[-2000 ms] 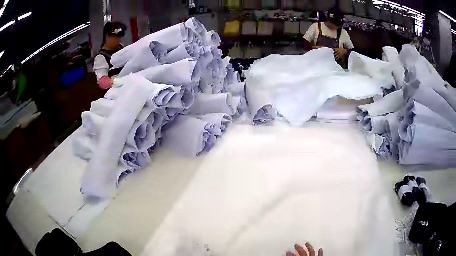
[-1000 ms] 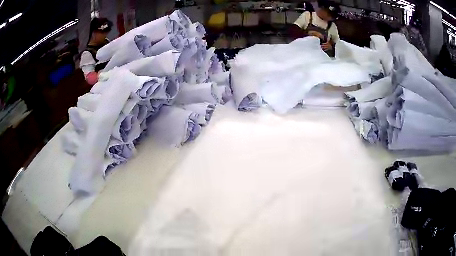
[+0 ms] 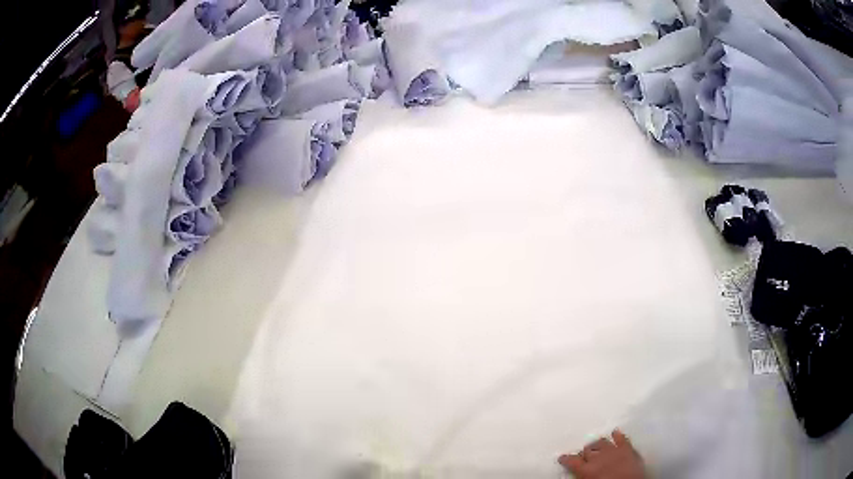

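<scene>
A stack of large thin white sheets lies flat on the table in front of me. My right hand, bare, is at the bottom edge, right of the middle, over the near part of the sheets. The frame cuts it off. Its fingers point forward and look bent; whether they grip a sheet cannot be told. A greyish crease or lifted part of the sheet shows beside it on the right. My left hand is not in view.
White rolls are heaped at the left, with more rolls at the far right. Black pouch bags lie at the right beside dark-and-white bundles and printed labels. More black pouches sit near left.
The view has tilted down, so the table's things sit higher and the workers' upper bodies are out of frame. My right hand, absent one second ago, shows again at the bottom edge.
</scene>
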